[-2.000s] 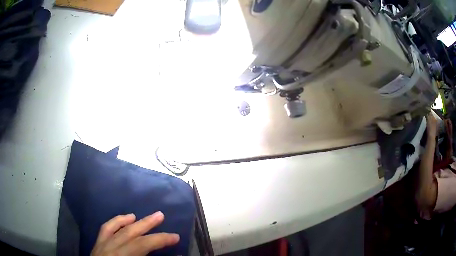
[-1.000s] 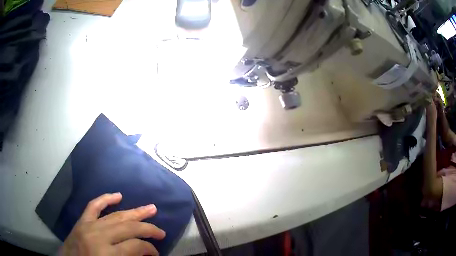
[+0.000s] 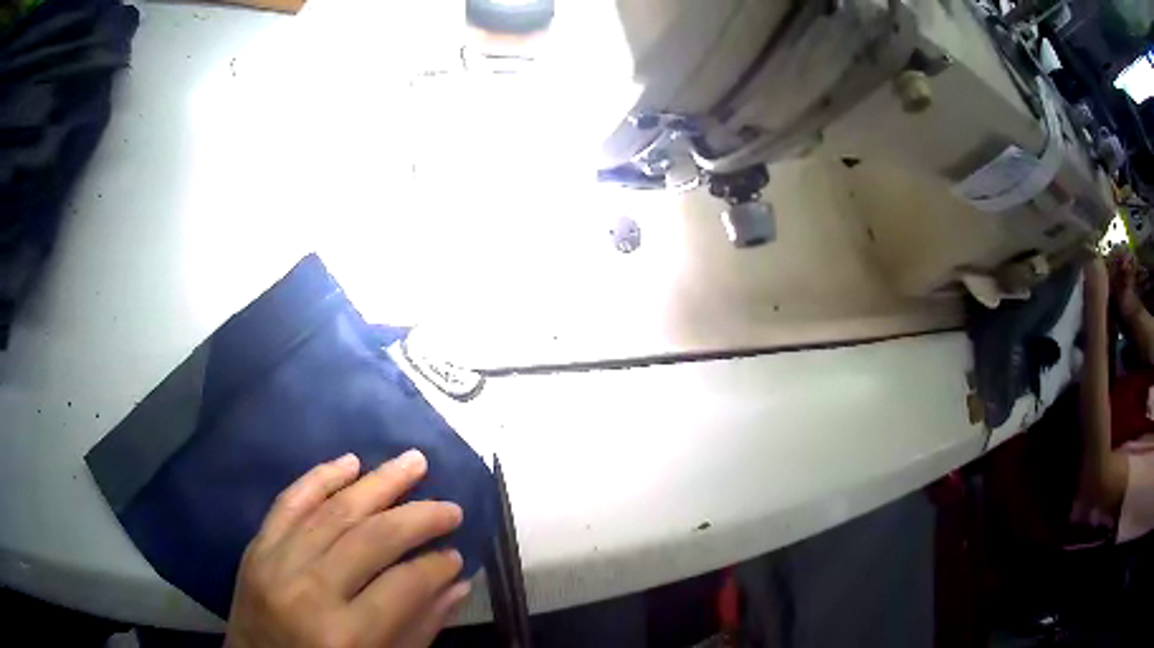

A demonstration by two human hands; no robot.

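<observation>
A navy pocket piece lies on the white table near its front edge, with a dark grey band along its left side. A small dark tab juts from its upper right edge. My left hand lies on the piece, fingers slightly spread, pressing it flat. The dark blades of scissors stand at the piece's right edge, the tips pointing up and away. The scissor handles and my right hand are out of the picture below.
A beige sewing machine head with its needle area stands at the upper right, under glare. A dark fabric pile lies at the far left. At the right edge are dark cloth and another person's arm.
The pocket piece has turned clockwise and moved up and right, its top corner now further from me. My left hand has shifted with it. The scissors stay at its right edge.
</observation>
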